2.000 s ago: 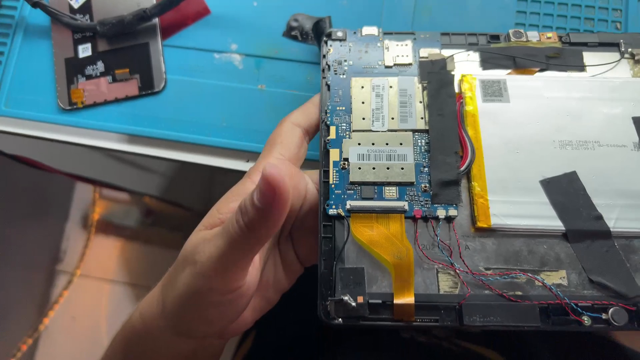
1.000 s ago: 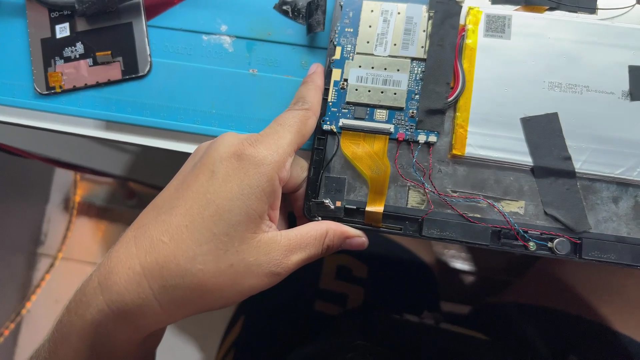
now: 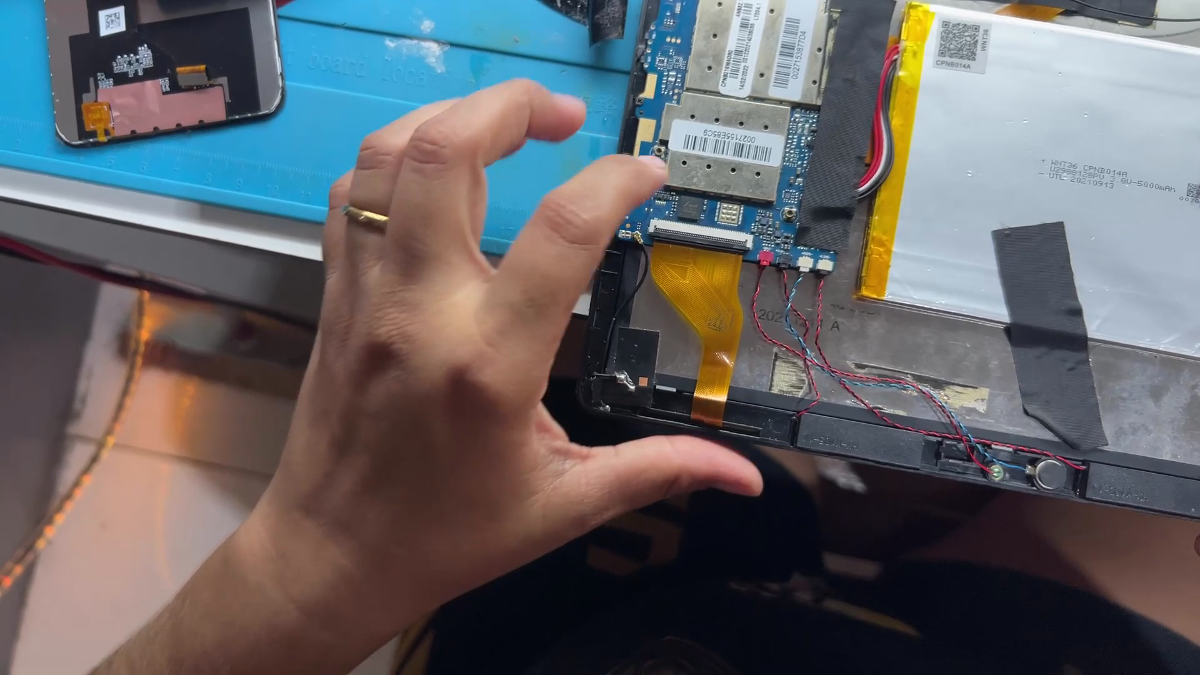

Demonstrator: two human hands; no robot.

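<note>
My left hand (image 3: 450,309), with a ring on one finger, spreads around the near left corner of an opened tablet (image 3: 698,408). Its index fingertip is over the left edge of the blue circuit board (image 3: 689,211), near a metal shield; the thumb lies along the near edge of the frame. Whether the fingers touch the tablet is hard to tell. An orange flat flex cable (image 3: 708,319) runs from the board to the near edge. Thin red and blue wires (image 3: 816,361) lead to a small round part (image 3: 1046,473). A silver battery (image 3: 1050,169) with yellow tape lies to the right. My right hand is not in view.
A blue work mat (image 3: 309,178) lies beyond my hand. On it, at the upper left, is a detached phone screen (image 3: 169,70). Black tape (image 3: 1050,328) crosses the battery's near edge. A lit cord (image 3: 122,403) hangs at the left over the tiled floor.
My left hand has gone from beside the tablet's left edge to around its near left corner. Its fingers, straighter one second ago, are now lifted and bent, with the index over the board.
</note>
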